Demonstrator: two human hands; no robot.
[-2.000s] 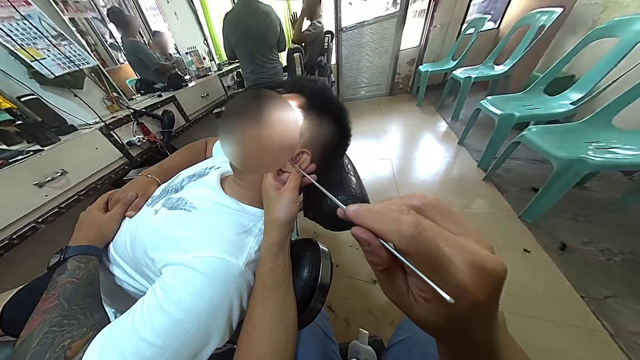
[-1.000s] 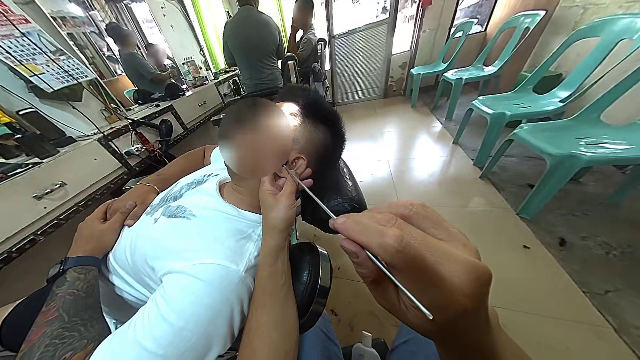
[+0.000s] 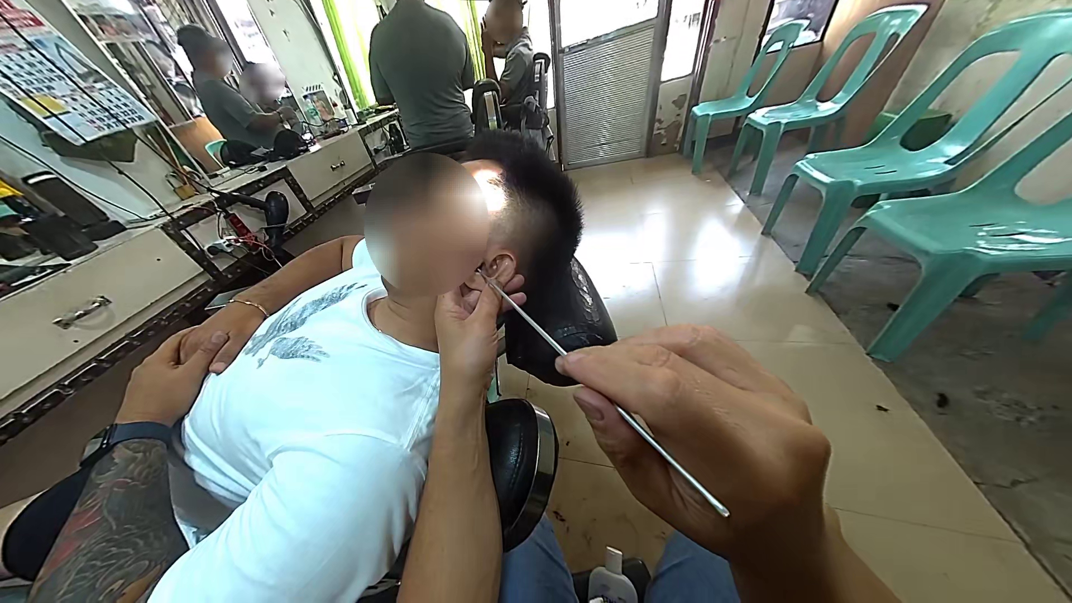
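Observation:
A person in a white T-shirt (image 3: 335, 402) lies back in a black barber chair, head on its headrest (image 3: 569, 327). My right hand (image 3: 703, 427) pinches a thin metal ear pick (image 3: 662, 452) between thumb and fingers. Its far tip is at the person's ear (image 3: 500, 266); whether it is inside the ear cannot be told. My left hand (image 3: 473, 314) holds the lower part of that ear between its fingers. The person's own hands rest one over the other on the belly.
A black padded armrest (image 3: 523, 469) lies beside my left forearm. Green plastic chairs (image 3: 963, 209) line the right wall. A counter with drawers (image 3: 92, 310) and a mirror runs along the left. Behind, a person in a grey shirt (image 3: 423, 75) stands near another seated person. A white bottle (image 3: 613, 578) is between my knees.
My right hand and the ear pick have shifted slightly, with the pick's far tip staying at the ear. My left hand keeps its hold there.

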